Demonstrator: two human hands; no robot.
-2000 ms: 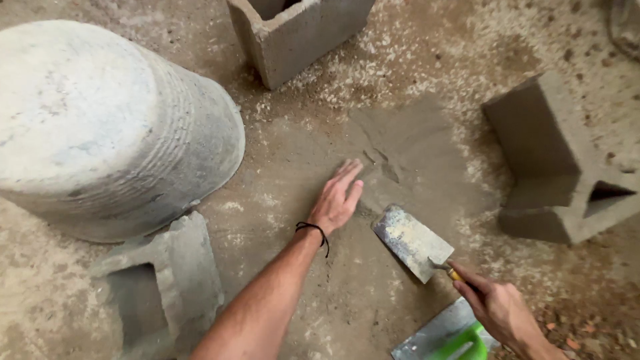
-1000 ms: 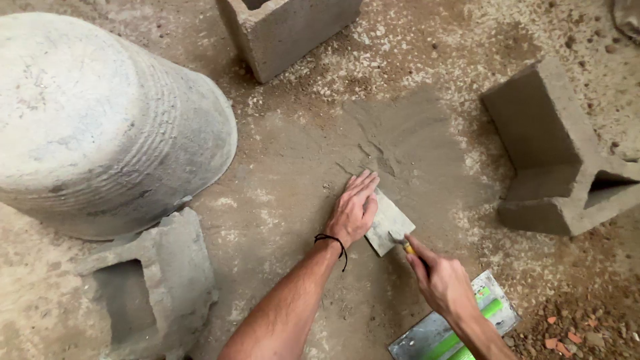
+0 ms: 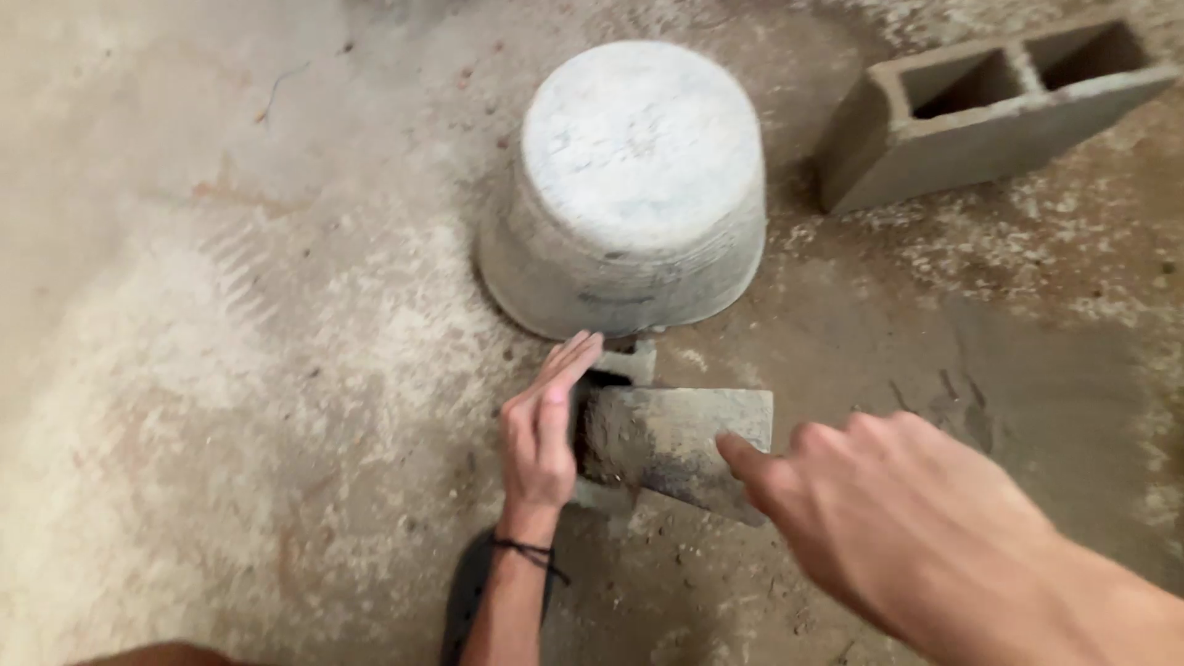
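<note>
My right hand point(image 3: 888, 499) grips a trowel, whose handle it hides; the index finger lies along the broad metal blade point(image 3: 712, 421). Grey, crumbly mortar point(image 3: 615, 435) covers the blade's left end, over the dark opening of a concrete block point(image 3: 634, 361). My left hand point(image 3: 541, 435) is held on edge at the left side of that opening, fingers together and extended, with nothing in its grasp. Hand and blade hide much of the block. Just beyond the fingertips stands an upturned plastic bucket point(image 3: 638, 157), whitened with dried residue.
A hollow concrete block point(image 3: 999, 139) with two openings stands at the upper right. Damp grey mortar residue point(image 3: 1045, 388) is smeared on the floor at the right. A dark shoe point(image 3: 472, 573) shows beside my left forearm.
The view has swung left. Both hands have moved from the smeared floor patch to the block by the bucket, the trowel with them. Mortar now shows on the blade.
</note>
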